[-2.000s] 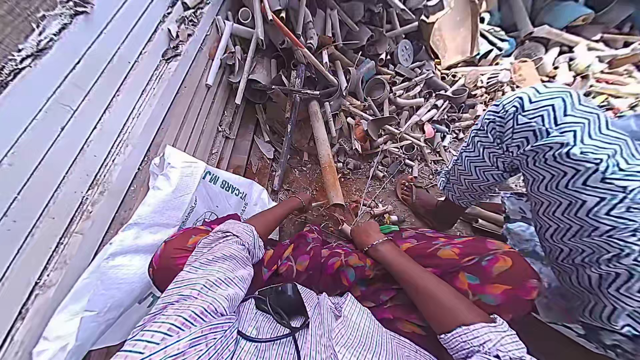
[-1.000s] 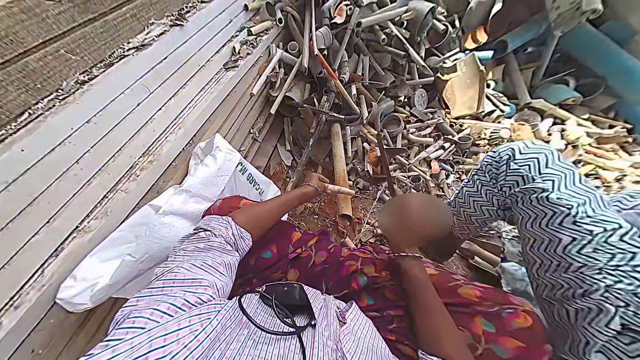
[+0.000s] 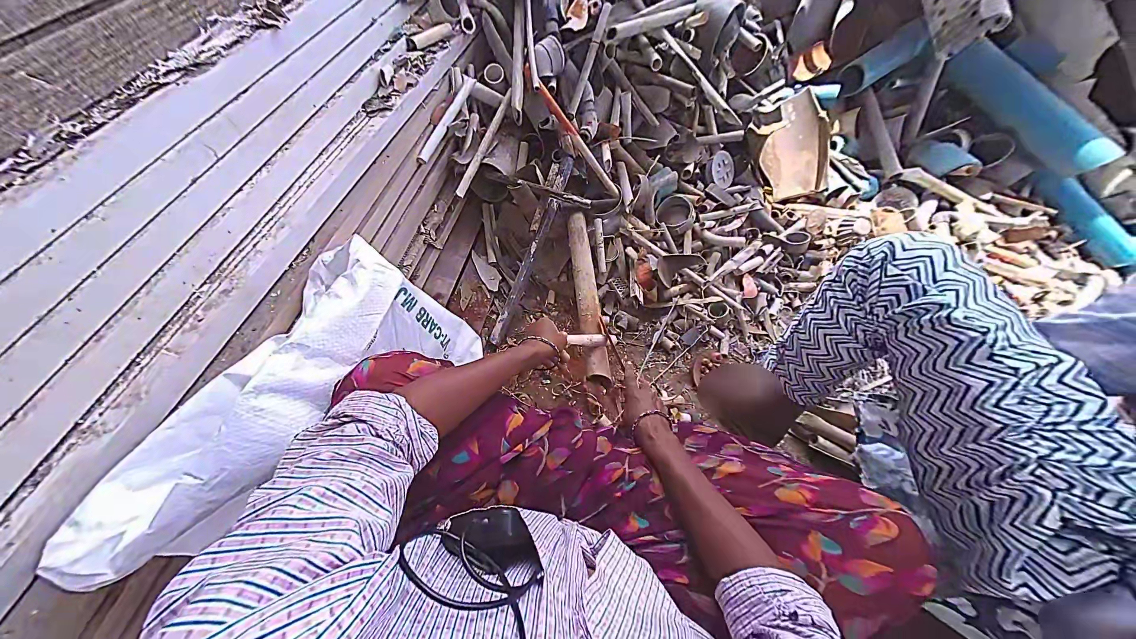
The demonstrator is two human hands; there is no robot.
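Note:
My left hand [image 3: 545, 343] is closed around one end of a short pale pipe piece [image 3: 587, 340], which lies crosswise over a longer tan pipe [image 3: 583, 293] on the ground. My right hand [image 3: 637, 401] is low beside the near end of the tan pipe, with a thin reddish-brown strip or blade [image 3: 614, 351] rising from it toward the pale piece. Blur hides how its fingers sit on that strip. Small scraps lie on the soil between my hands. A dark bar [image 3: 532, 253] lies left of the tan pipe.
A heap of scrap plastic pipes and fittings [image 3: 674, 213] spreads ahead, with large blue pipes [image 3: 1029, 106] at back right. Long grey panels [image 3: 222, 195] and a white woven sack [image 3: 257, 426] lie left. Another person's patterned trouser leg [image 3: 958, 382] is close on the right.
Two seconds ago both hands were low near the tan pipe's near end. My left hand now holds the pale piece across that pipe. My right hand has come back beside the pipe from farther right.

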